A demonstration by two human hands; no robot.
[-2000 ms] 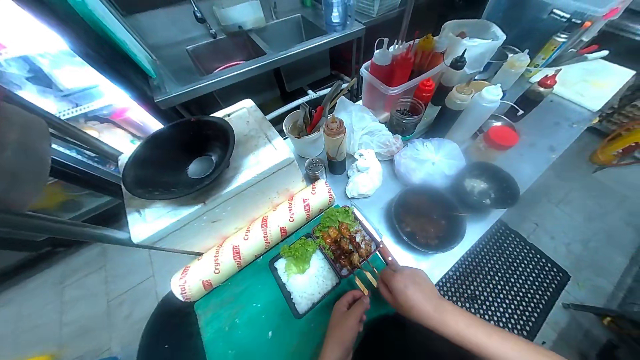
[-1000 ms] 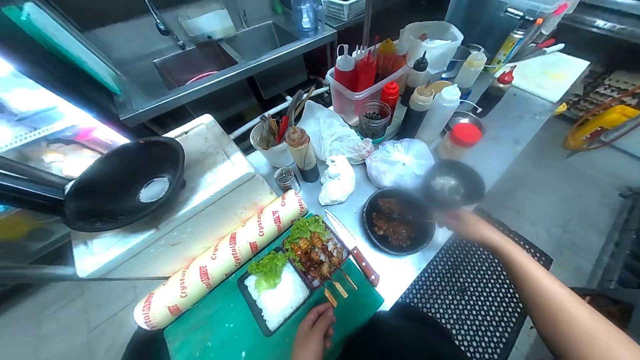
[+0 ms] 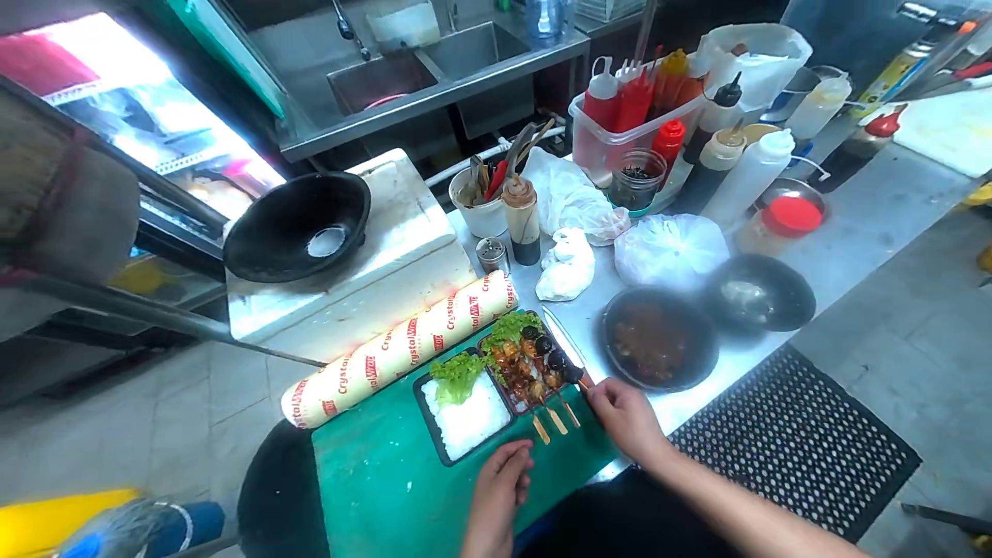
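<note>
My right hand (image 3: 620,415) holds a skewer of dark round pieces (image 3: 554,353) by its stick, over the right side of a black tray of glazed meat skewers (image 3: 523,372) with lettuce. Several flat wooden stick ends poke over that tray's near edge. Beside it on the left is a black tray of white rice (image 3: 469,418), topped with lettuce (image 3: 457,377). My left hand (image 3: 502,473), fingers curled and seemingly holding nothing, rests near the rice tray's lower right corner. Both trays sit on a green cutting board (image 3: 372,488). A knife (image 3: 563,341) lies just right of the trays, its handle partly hidden.
A plastic wrap roll (image 3: 403,345) lies along the board's far edge. To the right are a black bowl with brown sauce (image 3: 649,341) and another dark bowl (image 3: 759,294). Farther back stand a sauce bottle (image 3: 521,221), plastic bags (image 3: 670,252) and a bin of squeeze bottles (image 3: 612,143). A wok (image 3: 298,225) is left.
My right hand was at the dark bowls a second ago; it has come back left to the meat tray with a dark skewer. Less meat shows in the sauce bowl.
</note>
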